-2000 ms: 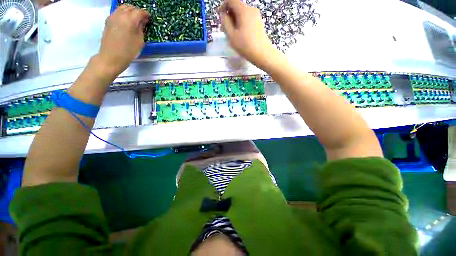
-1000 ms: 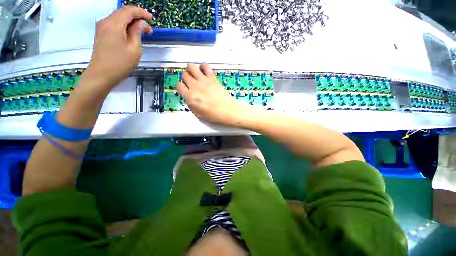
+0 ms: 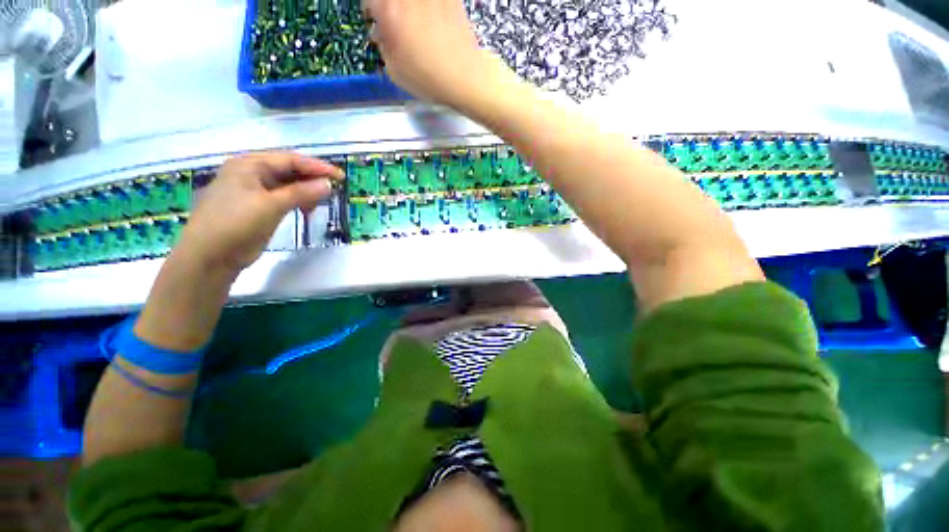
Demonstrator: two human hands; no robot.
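A green PCB panel (image 3: 447, 192) with two rows of small boards lies in the conveyor rails in front of me. My left hand (image 3: 255, 203) is at the panel's left end, thumb and index finger pinched together; whether a part is between them is too small to tell. My right hand (image 3: 421, 42) is over the right side of the blue parts bin (image 3: 323, 94), partly cut off by the top edge, its fingertips near the dark parts (image 3: 312, 42). What it holds cannot be told.
A pile of silvery parts (image 3: 572, 42) lies right of the bin on the white bench. More panels lie in the track at left (image 3: 109, 218) and right (image 3: 749, 171). A blue strap (image 3: 156, 353) with a cord is on my left wrist. A fan (image 3: 42, 36) stands at top left.
My left hand has come down from the bin to the panel's left end. My right hand has gone up from the panel to the bin. The panels have shifted slightly right.
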